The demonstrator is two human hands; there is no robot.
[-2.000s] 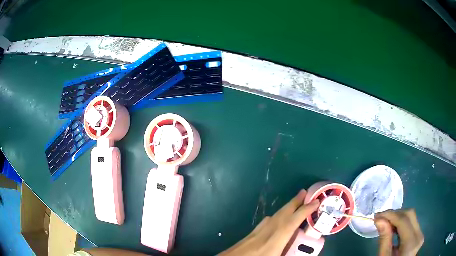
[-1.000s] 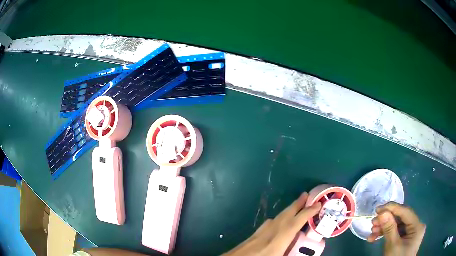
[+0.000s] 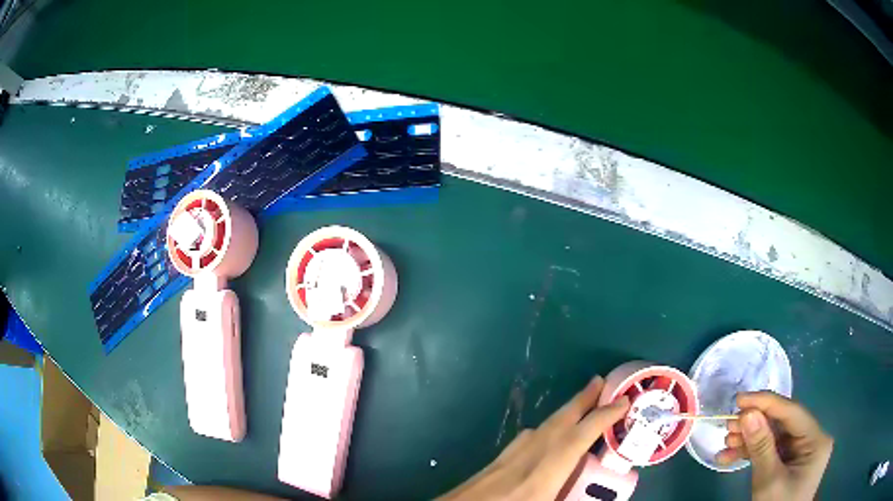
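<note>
A pink fan (image 3: 683,387) with a black oval on its handle lies at the lower right, its handle cut off by the bottom edge. My left hand (image 3: 548,445) holds it, with fingers on the rim of the fan head. My right hand (image 3: 783,440) pinches a thin pale stick (image 3: 720,418); the stick's tip is at the white hub, beside a small white square piece (image 3: 641,442). A round white dish (image 3: 734,367), smeared inside, lies behind my right hand, which partly hides it.
Two more pink fans (image 3: 318,421) (image 3: 211,367) lie on the dark green table at the left. Overlapping black sheets with blue edges (image 3: 284,152) lie behind them. A white scuffed rail (image 3: 587,171) borders a green belt (image 3: 587,59). A cardboard box (image 3: 73,421) is at the lower left.
My right hand has shifted slightly, and the stick's angle has changed a little at the hub. The held fan has moved slightly right and down.
</note>
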